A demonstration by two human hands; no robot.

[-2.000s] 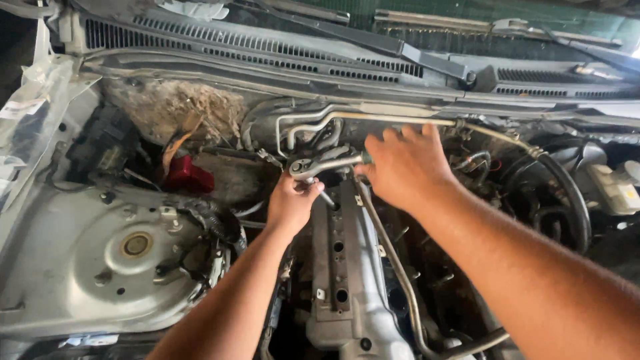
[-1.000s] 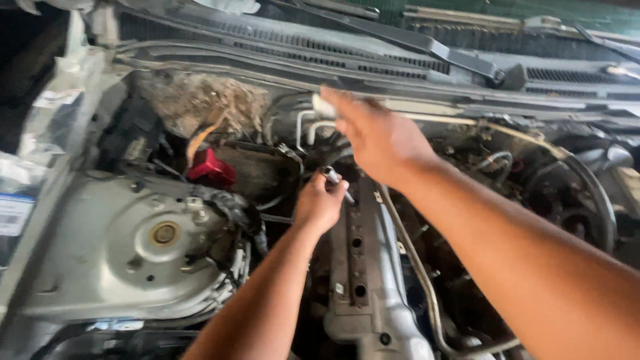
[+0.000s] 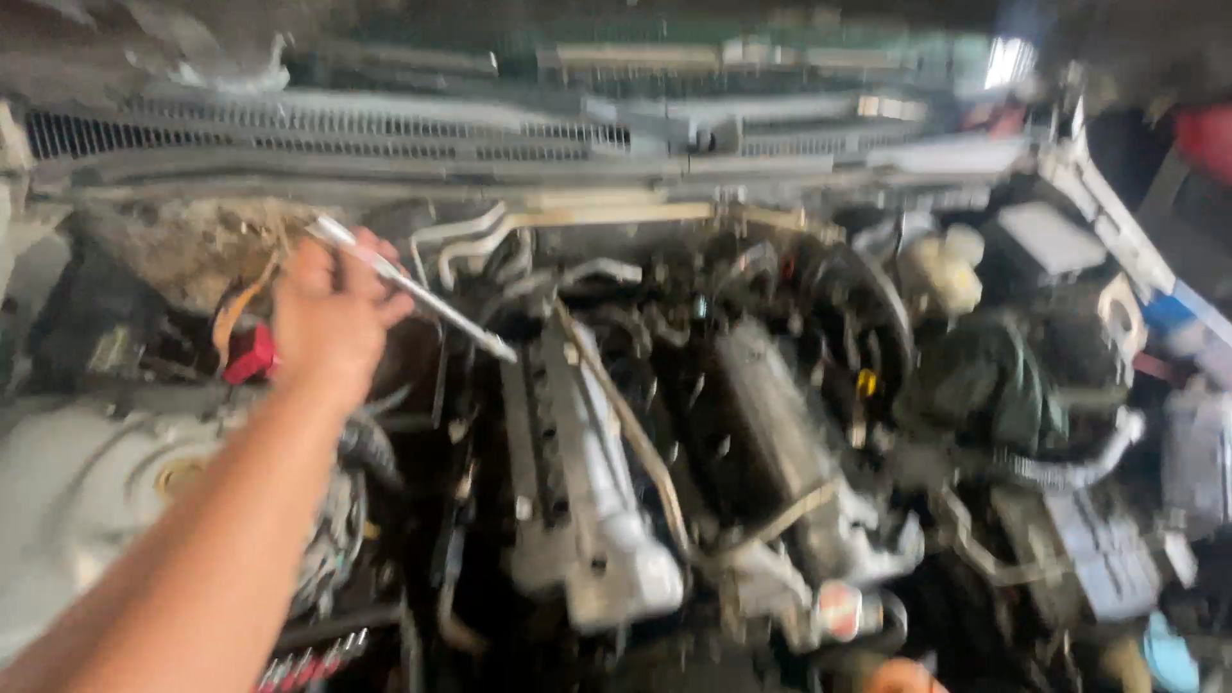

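My left hand point(image 3: 332, 313) is raised over the back left of the engine bay, its fingers around a long, thin metal tool, probably a socket extension bar point(image 3: 448, 313). The bar slants down to the right, its lower end appearing above the rear of the left valve cover point(image 3: 577, 472). A second metal cover point(image 3: 780, 395) lies to the right. At the bottom edge, a blurred orange-toned patch may be part of my right hand point(image 3: 903, 677); what it holds is hidden. The view is blurred.
A strut tower point(image 3: 87, 472) is at the left, near a red part point(image 3: 252, 354). Sockets on a red rail point(image 3: 313, 666) lie at the bottom left. A metal pipe point(image 3: 626, 414) runs along the left cover. A cowl grille point(image 3: 385, 130) spans the back.
My left hand has lifted up and left from the rear of the valve cover, with the thin tool. My right hand and forearm have left the upper middle. The view has shifted right.
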